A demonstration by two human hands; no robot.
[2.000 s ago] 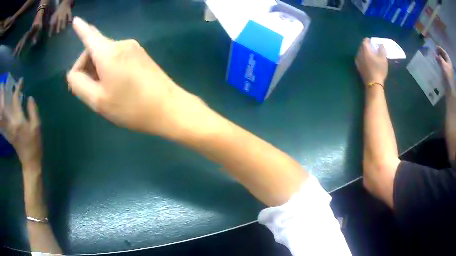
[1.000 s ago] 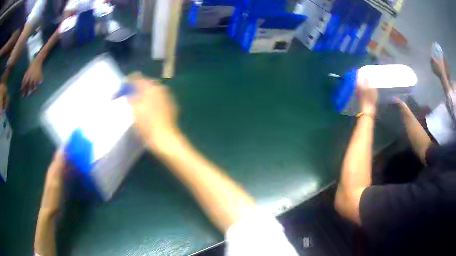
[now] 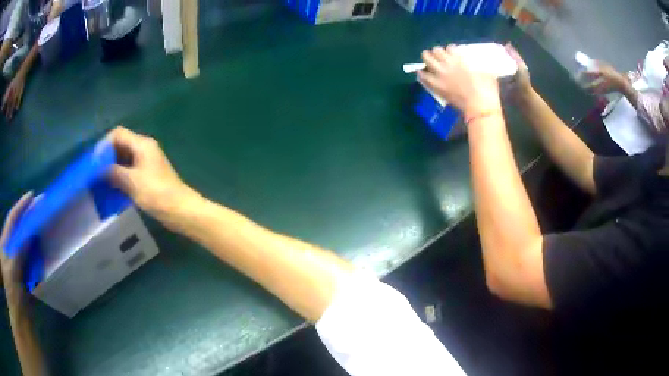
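A blue-and-white retail carton (image 3: 103, 261) lies on the dark-green table at the left, its white printed long side facing me. Its blue lid panel (image 3: 62, 192) is partly lowered over the opening, with white showing beneath. My right hand (image 3: 143, 175) grips the lid and flap at the carton's right end between thumb and fingers. My left hand (image 3: 13, 235) is at the carton's left end, cut off by the picture's edge, its fingers against the lid and end. The lid is blurred.
At the right, a person in a dark top holds a white piece over another blue carton (image 3: 439, 114). A further person's hand holds a small white device (image 3: 585, 62). Cartons (image 3: 345, 9) stand at the far side. A wooden upright strip (image 3: 190, 40) and dark bowl (image 3: 119, 35) are far left.
The carton's lid has swung from standing open to partly over the top. My right hand has moved left with it. The neighbour's carton and white piece also appear further left.
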